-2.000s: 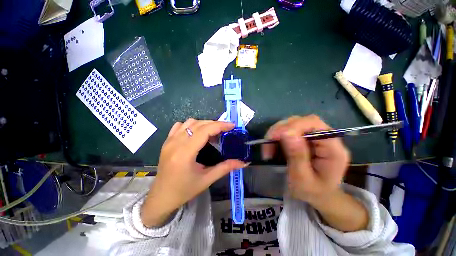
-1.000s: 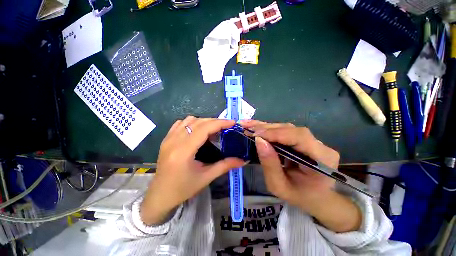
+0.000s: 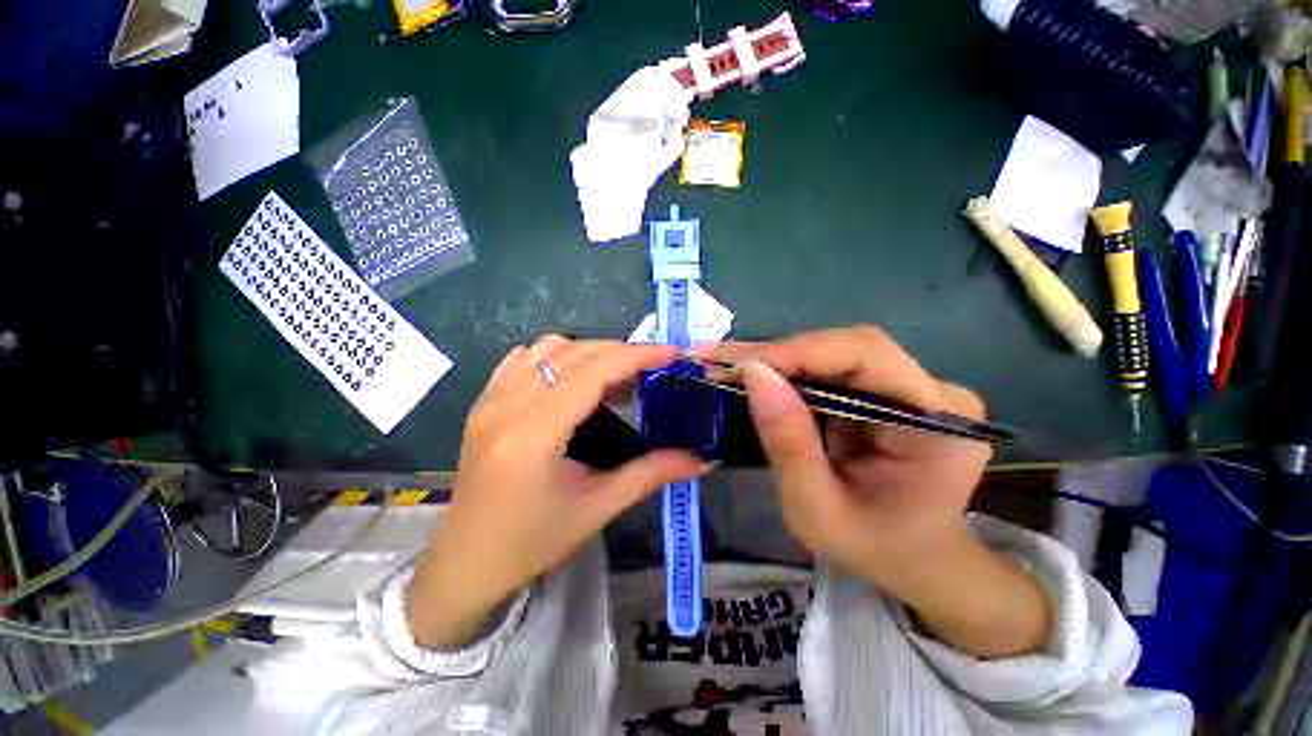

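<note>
A smartwatch (image 3: pixel 682 410) with a dark square face and light-blue strap lies at the mat's front edge, its lower strap hanging past the edge. My left hand (image 3: pixel 554 482) grips the watch body between thumb and index finger at its left side. My right hand (image 3: pixel 863 453) holds dark tweezers (image 3: pixel 878 408), their tip at the upper right of the watch body. My fingertips partly hide the tip and the watch's top edge. A white scrap (image 3: pixel 708 319) lies partly under the upper strap.
A sticker sheet (image 3: pixel 338 314) and a clear sheet of small rings (image 3: pixel 392 197) lie left. Crumpled white paper (image 3: pixel 627 155), a small yellow-gold square (image 3: pixel 712 154) and a white-red strap piece (image 3: pixel 744 56) lie behind. A tan stick (image 3: pixel 1033 278), yellow-handled screwdriver (image 3: pixel 1122 296) and blue handles (image 3: pixel 1191 318) lie right.
My right hand has moved in from the right to the watch's upper corner, and the tweezers' angle has changed, now flatter than one second ago. My left hand keeps its grip.
</note>
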